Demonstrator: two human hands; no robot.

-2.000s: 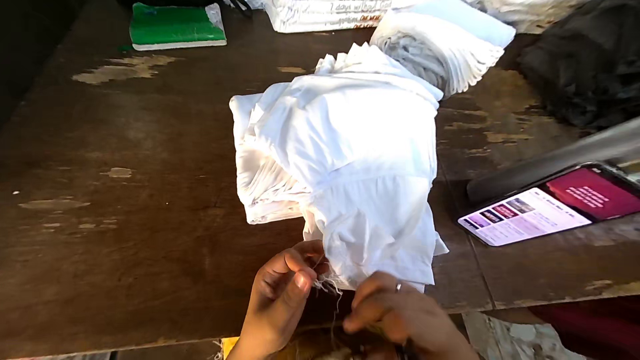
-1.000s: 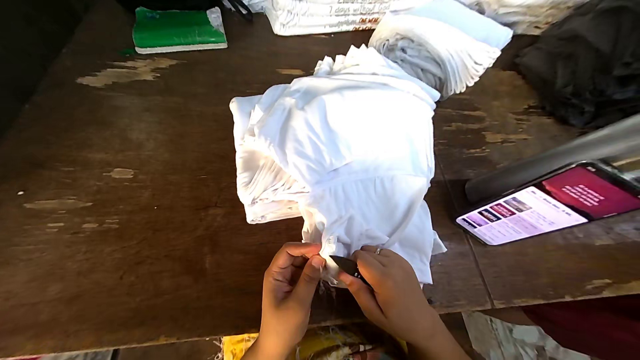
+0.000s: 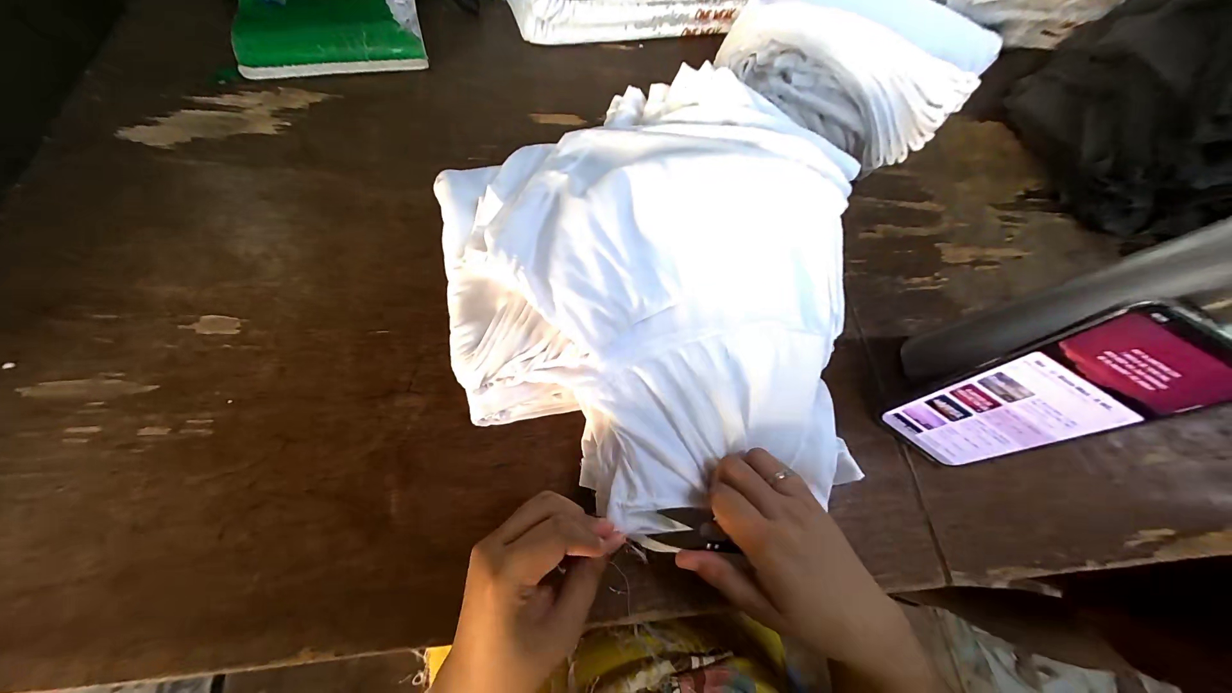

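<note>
A pile of white fabric pieces [image 3: 674, 241] lies on a dark wooden table, its lower end reaching toward the front edge. My left hand [image 3: 539, 568] pinches the fabric's bottom corner, where loose threads hang, between thumb and finger. My right hand [image 3: 770, 539], with a ring on one finger, holds small thread snips [image 3: 698, 532]. Their blades are apart and point left at the cloth's edge, close to my left fingertips. Part of the snips is hidden by the right hand.
A lit phone [image 3: 1020, 399] leans by a grey tube [image 3: 1078, 298] at the right. Behind are a rolled white fabric bundle [image 3: 866, 77], a printed white package [image 3: 616, 19], a green book or pad [image 3: 327, 38] and dark cloth [image 3: 1136, 115]. Patterned yellow cloth [image 3: 674, 654] shows below the table edge.
Two seconds ago my right hand was lower, beside the cloth and blurred. It has moved up to the fabric's lower edge, and the snips' blades now show spread apart.
</note>
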